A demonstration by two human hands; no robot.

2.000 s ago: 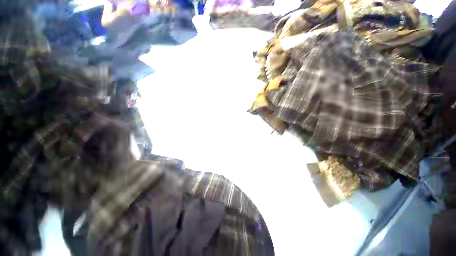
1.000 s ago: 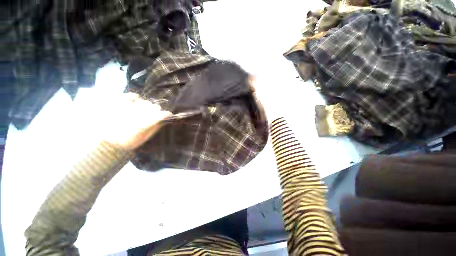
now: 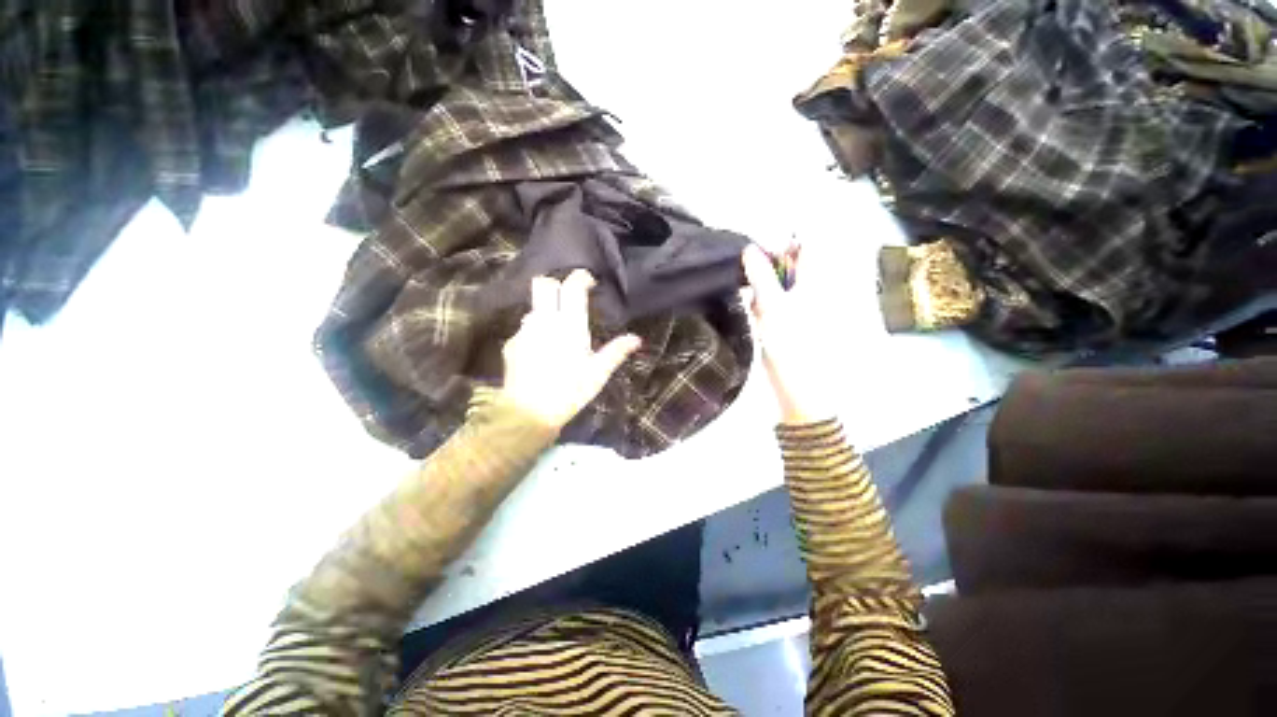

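Note:
A dark brown plaid garment (image 3: 434, 308) lies bunched on the white table (image 3: 168, 462) in front of me, with its plain dark lining (image 3: 665, 273) uppermost. My left hand (image 3: 567, 350) rests on the garment's near side at the lining's edge, fingers apart, palm down. My right hand (image 3: 761, 287) is at the lining's right end, its fingers closed around that end. A small colourful bit (image 3: 787, 262) shows beside the right fingertips; I cannot tell what it is.
Dark plaid garments (image 3: 182, 84) are heaped at the upper left. Another plaid pile (image 3: 1050, 154) lies at the right, with a gold-and-brown trimmed piece (image 3: 931, 286) beside it. Folded brown garments (image 3: 1134, 546) are stacked at lower right. The table's near edge runs diagonally below my hands.
Since one second ago, my left hand has moved right and onto the garment. The lining is now stretched rightward to my right hand. The view earlier swung down from the far table.

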